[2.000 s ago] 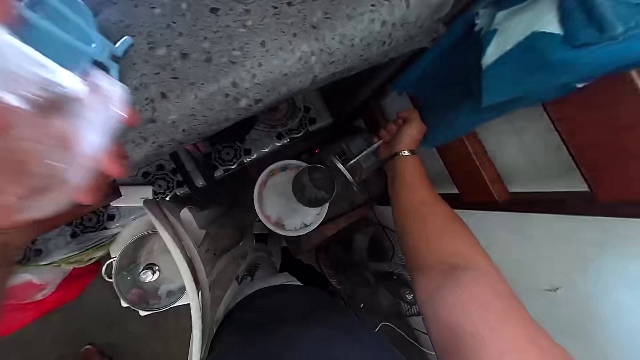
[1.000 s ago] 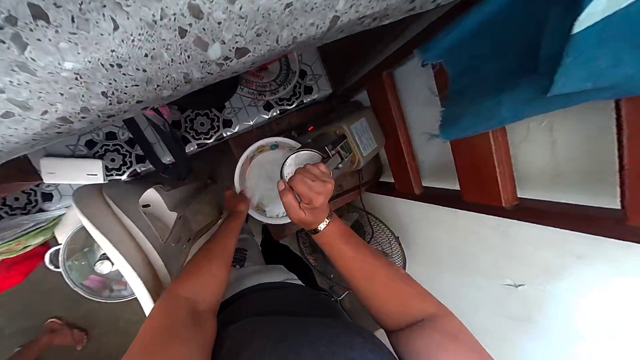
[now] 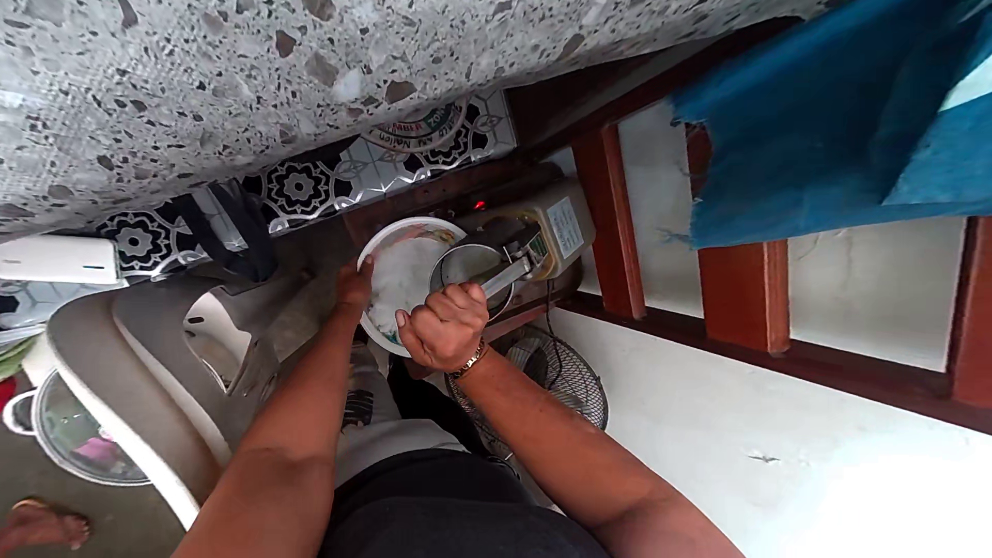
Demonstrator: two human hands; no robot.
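My left hand (image 3: pixel 356 287) grips the left rim of a round white basin (image 3: pixel 380 339), its thumb over the edge. White, ice-like material (image 3: pixel 407 271) lies in the basin. With my right hand (image 3: pixel 447 325), a bracelet at its wrist, I hold the metal lever (image 3: pixel 505 277) of an ice shaver (image 3: pixel 570 225). The machine has a tan housing with a label, and a small red light glows beside it. Its round metal-rimmed hopper (image 3: pixel 469 260) sits over the right part of the basin. What is inside the hopper cannot be made out.
A speckled countertop (image 3: pixel 325 70) spans the top. Grey plastic chairs (image 3: pixel 147 341) stand at left, near a glass-lidded pot (image 3: pixel 85 434) and another person's foot (image 3: pixel 46 525). A caged fan (image 3: pixel 573 380) is below the machine. Red wooden slats (image 3: pixel 744 294) and blue cloth (image 3: pixel 790 147) are at right.
Two seconds ago my left hand was blurred at the far left with something clear and plastic-like; since one second ago it is at the basin's rim. My right hand stays at the machine's lever.
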